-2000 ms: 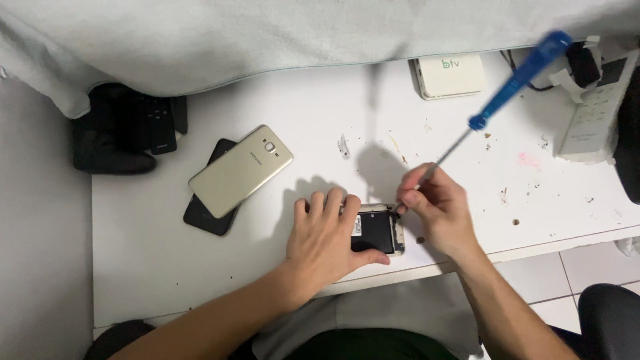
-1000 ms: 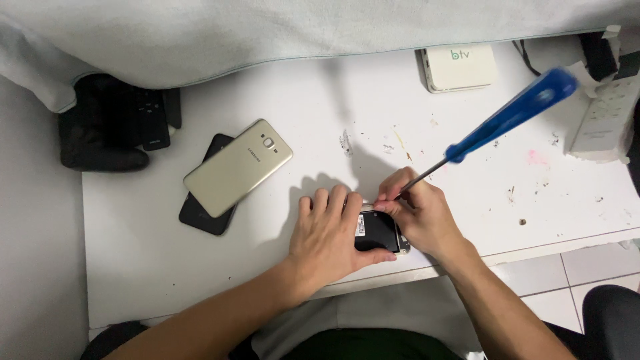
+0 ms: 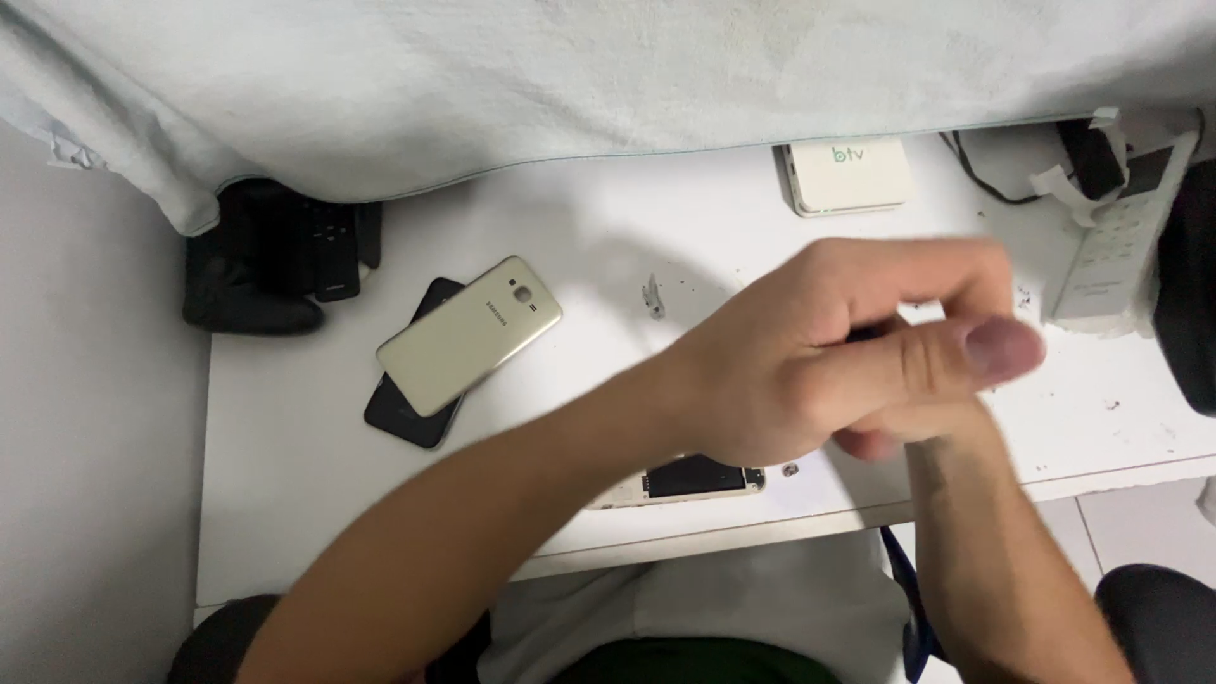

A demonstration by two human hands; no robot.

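My left hand (image 3: 855,361) is raised above the table with curled fingers and its thumb pointing right; whether it grips anything is hidden. Behind it, my right hand (image 3: 936,418) is mostly covered, only parts near the wrist showing. Below my left wrist, an opened smartphone (image 3: 698,478) lies near the table's front edge, its black battery area facing up and part of it covered by my arm. A small round metallic piece (image 3: 790,469) sits just right of the phone. The blue screwdriver cannot be made out clearly; a dark blue shape (image 3: 910,608) shows beside my right forearm.
A gold Samsung phone back cover (image 3: 470,337) overlaps a black phone or cover (image 3: 408,418). Black objects with a remote control (image 3: 335,252) stand at the left. Behind are a white box (image 3: 848,176), a cable (image 3: 988,180) and a white remote (image 3: 1111,256). Cloth hangs along the back.
My left hand has let go of the phone and risen to the right, in front of my right hand. My right hand has moved off the phone, and the screwdriver no longer points up above it.
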